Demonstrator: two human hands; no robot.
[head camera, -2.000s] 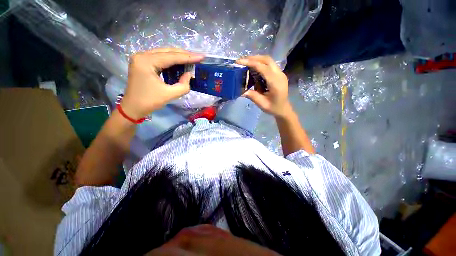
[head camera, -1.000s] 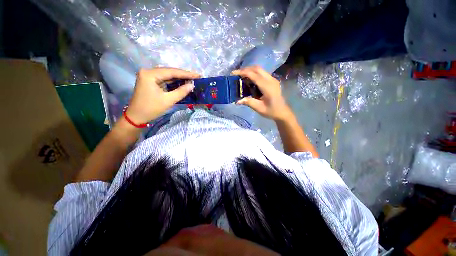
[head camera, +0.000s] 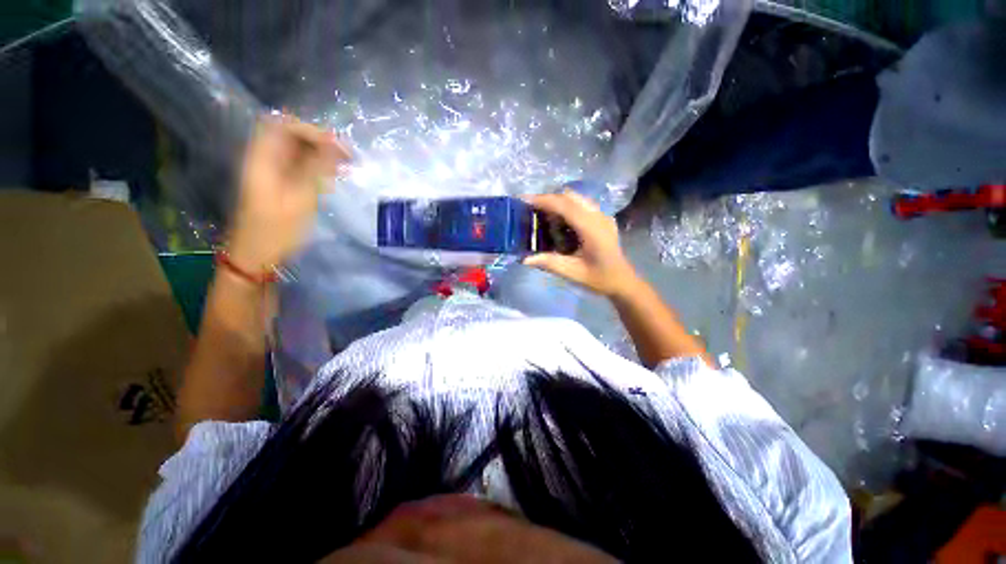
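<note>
A dark blue retail box (head camera: 458, 225) is held over my lap, its narrow printed side facing up. My right hand (head camera: 579, 241) grips the box at its right end. My left hand (head camera: 281, 187) is off the box, to its left and a little higher in the picture, and is blurred by motion. Whether it holds film cannot be made out. A small red object (head camera: 466, 280) lies on my lap just below the box.
A clear poly bag (head camera: 673, 94) with shiny film scraps (head camera: 463, 143) lies open beyond my knees. A brown carton (head camera: 77, 364) stands at the left. Film litter (head camera: 778, 245) lies on the grey floor at the right. Another person's dark-clothed leg (head camera: 772, 138) is at upper right.
My left hand has let go of the box's left end and moved away to the upper left. My right hand still holds the box, which now sits slightly lower in the picture.
</note>
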